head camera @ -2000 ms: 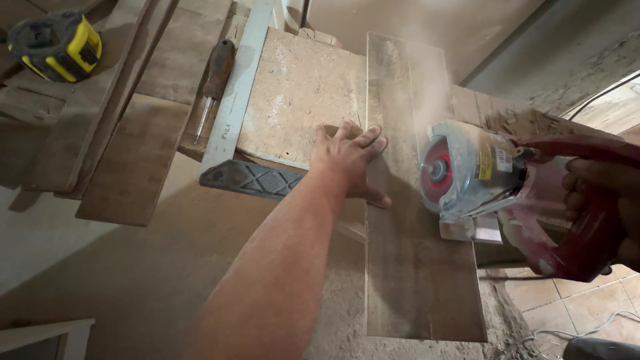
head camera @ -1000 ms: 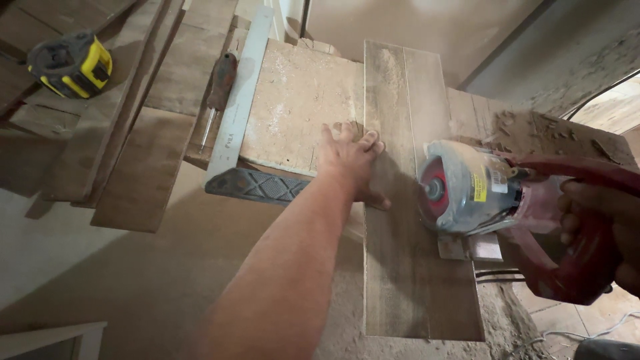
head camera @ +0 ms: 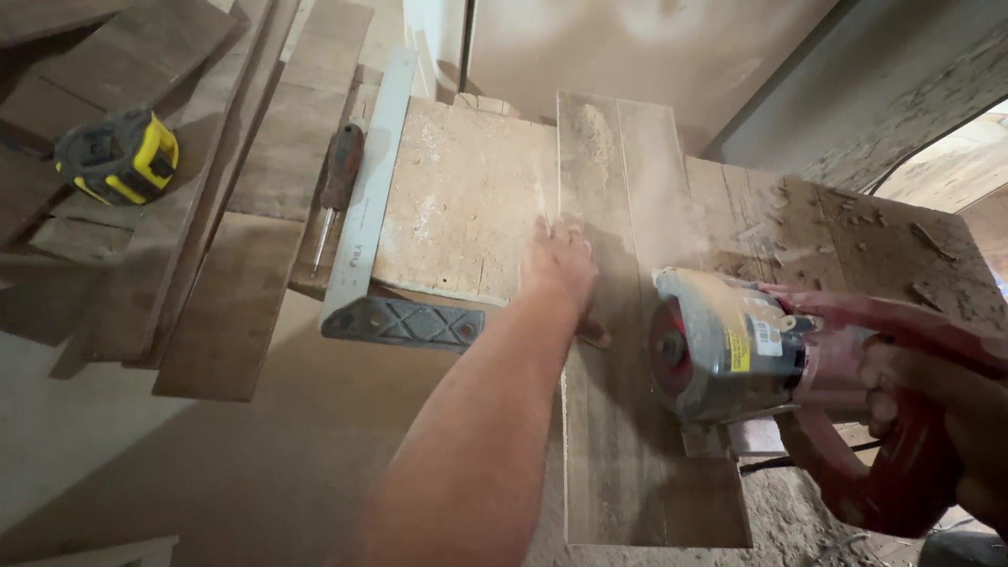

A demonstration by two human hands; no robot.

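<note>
My left hand [head camera: 561,276] presses flat on a brown wood-look plank [head camera: 610,441], with its thumb low on the plank and its fingertips near the left edge. At the right, my right hand [head camera: 913,378] grips the handle of a red and grey circular saw [head camera: 724,346]. The saw rests over the plank's right side, its round red-centred part facing my left hand. Dust hangs in the air just above the saw, and a heap of sawdust [head camera: 598,134] lies on the plank's far end. The cutting edge of the blade is hidden.
A worn wooden bench [head camera: 465,197] supports the plank. On its left lie a metal square [head camera: 374,181] with a dark stock and a screwdriver [head camera: 342,169]. Farther left, a yellow and black tape measure [head camera: 118,157] sits among stacked planks [head camera: 236,307]. Wood scraps [head camera: 858,213] litter the bench's right part.
The saw in my right hand has moved toward me along the plank. My left hand stays pressed on the plank.
</note>
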